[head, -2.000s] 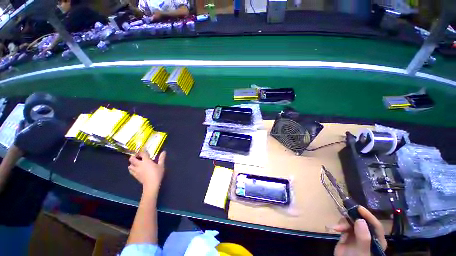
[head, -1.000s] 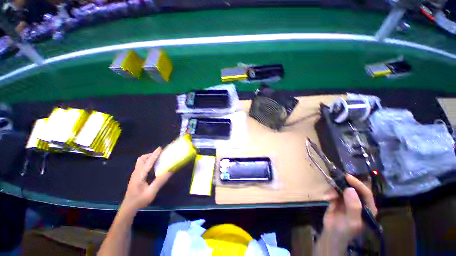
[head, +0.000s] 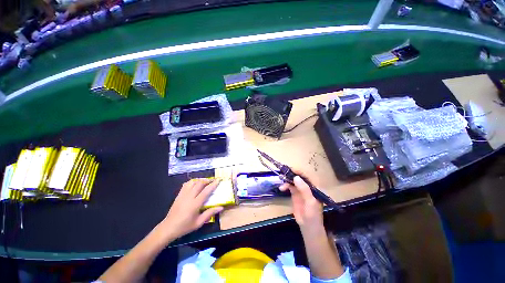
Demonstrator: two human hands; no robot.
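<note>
My left hand (head: 195,203) holds a white pouch battery (head: 222,193) with yellow edges at the left end of a phone-like unit (head: 256,185) on the tan cardboard mat (head: 260,214). Another yellow-edged battery shows partly beneath it. My right hand (head: 305,200) holds the black soldering iron and slim metal prongs (head: 279,167) above the unit, tips pointing up and left. My right fingers reach the unit's right end and cover part of it. The battery's leads are too small to make out.
Battery stacks (head: 52,172) stand at left and on the green belt (head: 191,69). Two units (head: 200,145) lie on bubble wrap behind. A fan (head: 267,117), a black box (head: 349,146) with a wire spool (head: 351,105) and heaped bubble wrap (head: 423,132) stand behind and right.
My left hand has brought a battery from the left stack to the unit's left end. My right hand has moved left with the iron, over the unit. The view has shifted right.
</note>
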